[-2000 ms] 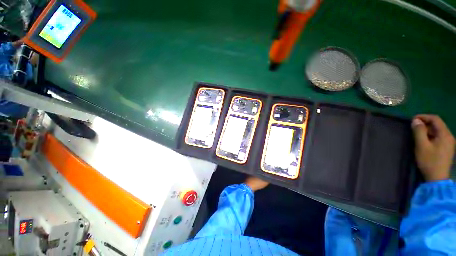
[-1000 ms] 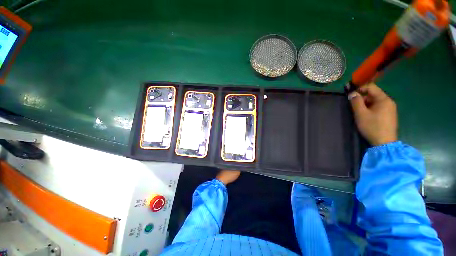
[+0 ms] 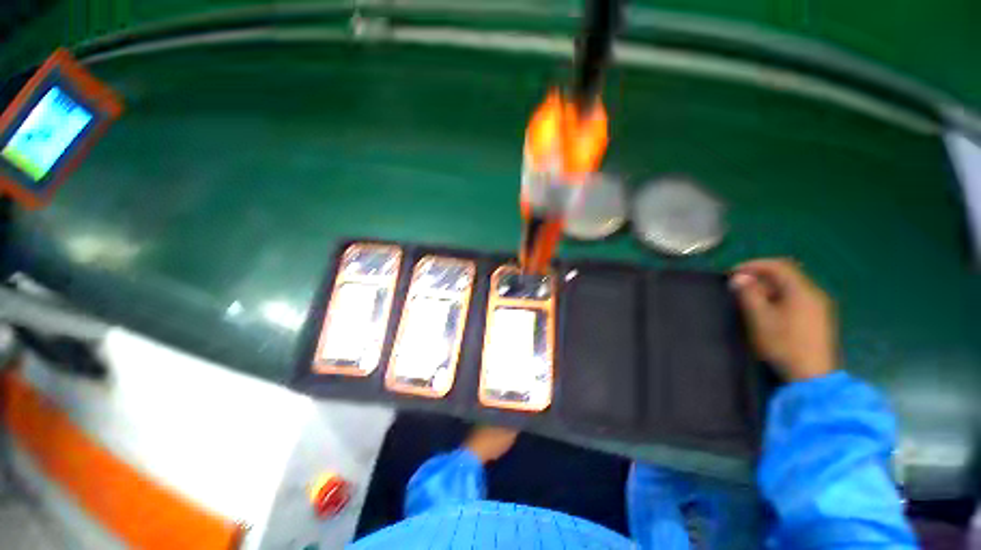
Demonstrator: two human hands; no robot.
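Note:
A black phone tray (image 3: 699,355) lies across the bench in front of me. Its three left slots each hold an orange-edged smartphone mid-frame (image 3: 516,355); its two right slots hold no phone. My right hand (image 3: 791,317) is at the tray's right end, fingers curled on its edge. My left hand (image 3: 492,442) is below the tray's front edge, mostly hidden, so its grip cannot be told. The orange electric screwdriver (image 3: 559,161) hangs from a black cord, blurred, its tip overlapping the top of the third phone in view; contact cannot be told.
Two round screw dishes (image 3: 680,216) lie behind the tray on the green bench. The white machine (image 3: 204,414) with an orange strip (image 3: 118,478) and red stop button (image 3: 330,494) is at lower left. An orange-framed touchscreen (image 3: 48,131) is at upper left. A metal rail curves behind.
The screwdriver has swung from beside my right hand to above the third phone. The camera view has shifted. My right hand remains at the tray's right end.

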